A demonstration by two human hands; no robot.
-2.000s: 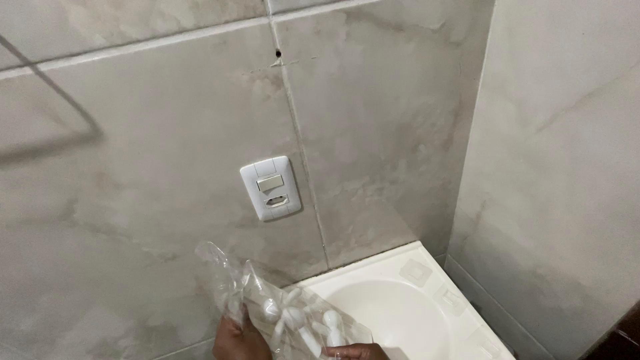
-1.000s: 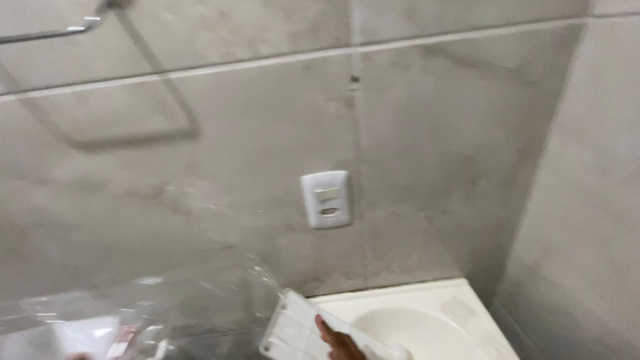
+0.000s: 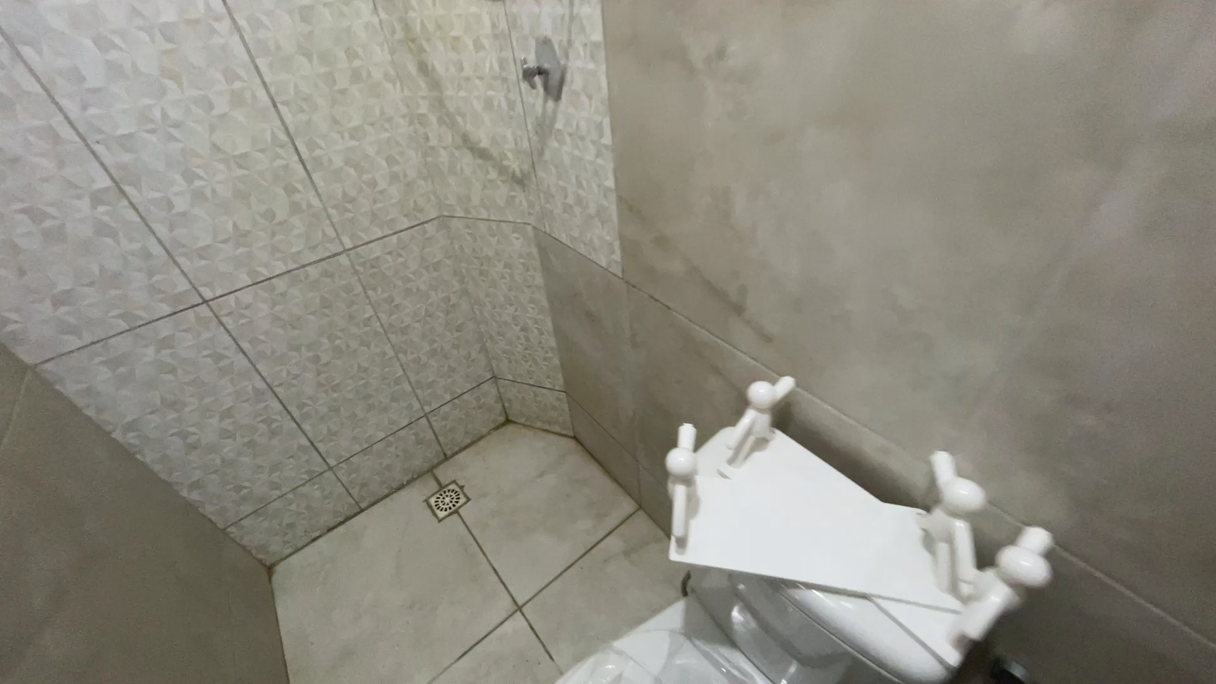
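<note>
Neither of my hands shows in the head view now. A white flat panel (image 3: 807,522) rests on top of the white toilet tank (image 3: 836,627) at the lower right. White plastic figures shaped like little people stand at its corners: one (image 3: 680,480) at the left, one (image 3: 757,418) at the back, one (image 3: 955,518) at the right and one (image 3: 1007,579) at the near right. Clear plastic film (image 3: 655,665) lies below, on the toilet at the bottom edge.
A square floor drain (image 3: 447,500) is set in the tiled floor (image 3: 380,589). Patterned tiles (image 3: 285,190) cover the shower walls, with a metal valve handle (image 3: 543,71) high up. A plain grey tiled wall (image 3: 902,237) rises behind the toilet.
The view has swung from the sink and wall switch to the shower corner and toilet. My hands, seen earlier with clear plastic packaging and white parts, are out of view.
</note>
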